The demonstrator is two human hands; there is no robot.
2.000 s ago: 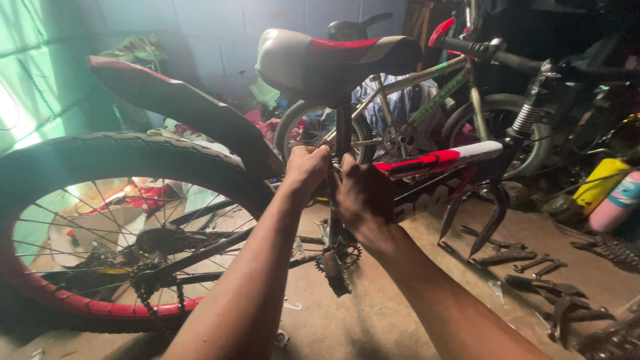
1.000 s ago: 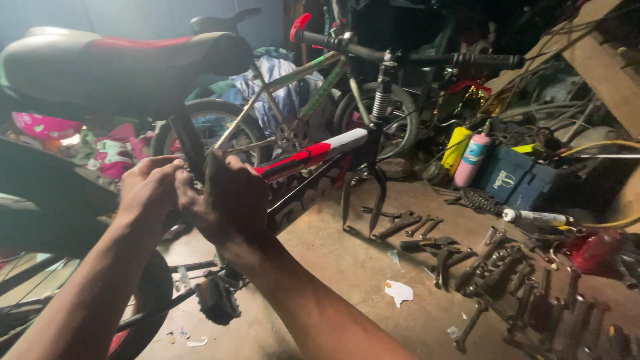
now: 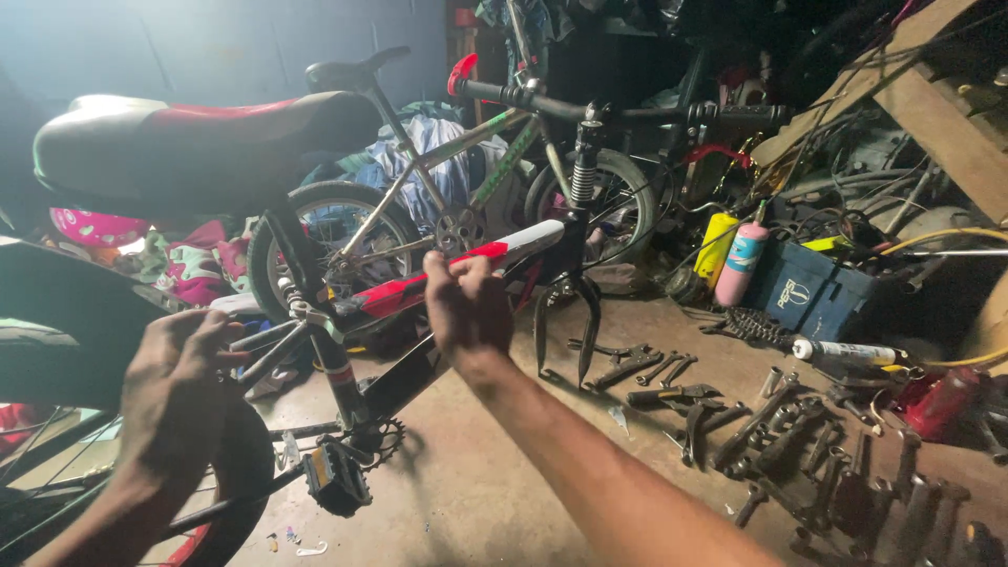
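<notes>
A bicycle without a front wheel stands before me, its padded saddle [image 3: 197, 146] at upper left above a seat post clamp [image 3: 321, 316]. My left hand [image 3: 185, 378] is left of the clamp, fingers apart and slightly curled, near the rear frame tubes. In front of the red and white top tube [image 3: 472, 260] is my right hand [image 3: 470, 307], its fingers curled; whether something small is inside them I cannot tell. Below are the pedal [image 3: 337, 476] and chainring [image 3: 386, 441]. The front fork [image 3: 568, 315] points down to the floor.
Several wrenches and sockets [image 3: 787, 441] lie on the floor at right. Behind them are a blue plastic crate [image 3: 815, 287], a pink bottle [image 3: 743, 264], a yellow bottle [image 3: 717, 244] and a white tube [image 3: 846, 352]. A second bicycle [image 3: 465, 169] stands behind, beside piled cloth.
My hands were together at the seat post; they have since parted, the right one toward the top tube and the left one left of the clamp. The view has swung right.
</notes>
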